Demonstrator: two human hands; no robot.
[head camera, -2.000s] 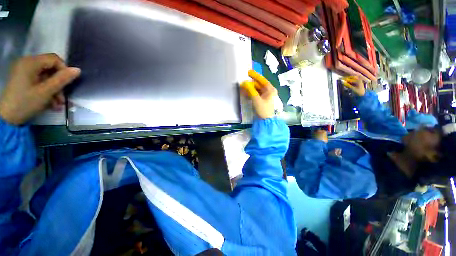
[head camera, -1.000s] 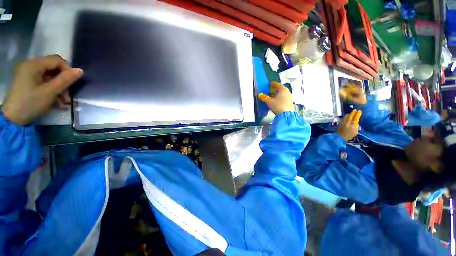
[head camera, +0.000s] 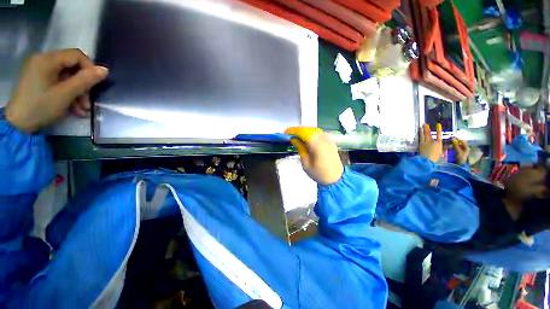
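A display panel (head camera: 199, 69), dark and glossy with a bright glare band along its near side, lies on a white mat (head camera: 309, 75). My left hand (head camera: 57, 90) is at the panel's left edge, thumb and forefinger pinched together there; whether film is between them cannot be told. My right hand (head camera: 316, 154), with yellow-orange finger cots, holds a flat blue squeegee (head camera: 262, 137) at the panel's near right edge. The squeegee points left along that edge.
Red foam trays (head camera: 319, 21) are stacked behind the mat. White wipes (head camera: 347, 119) and clear bottles (head camera: 392, 54) stand or lie to the right. A neighbouring worker in blue (head camera: 434, 196) sits at the right, hands at a small dark panel (head camera: 439, 111). Shiny clear sheets (head camera: 297, 187) lie below the bench edge.
My right hand has picked up the blue squeegee from the bench right of the mat and brought it left to the panel's near edge. My left hand stays at the left edge.
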